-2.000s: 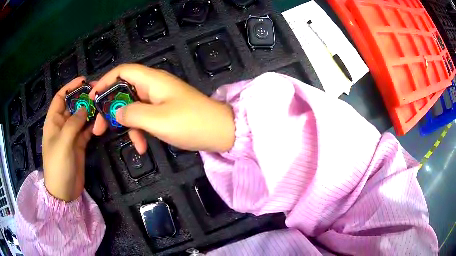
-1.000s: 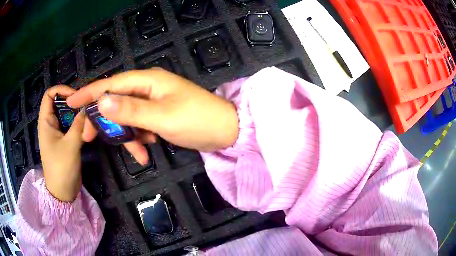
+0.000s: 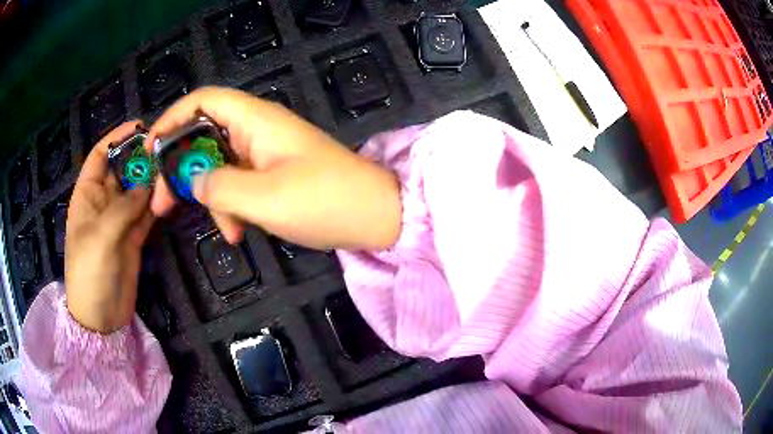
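My left hand (image 3: 106, 220) holds a strapless smartwatch (image 3: 131, 161) between thumb and fingers. Its lit screen shows a round turquoise dial pattern. My right hand (image 3: 280, 169) holds a second smartwatch (image 3: 188, 159) right beside it, its screen showing a like pattern with green, my thumb at the lower part of the screen. Both screens face me above the black foam tray (image 3: 191, 292). Several watches lie in its square pockets, many face down, such as one watch (image 3: 225, 261) below my right hand. One watch (image 3: 261, 364) lies face up with a dark screen.
A white paper sheet (image 3: 530, 63) with a thin dark and yellow-green pen (image 3: 580, 103) lies right of the foam tray. Stacked orange-red trays (image 3: 678, 110) stand further right, above a blue plastic crate (image 3: 746, 191). A printed sheet (image 3: 8, 339) shows at the left edge.
One second ago the right-hand watch was tilted with a blue screen; now it is raised, faces me and shows the coloured dial pattern. The left-hand watch is less covered.
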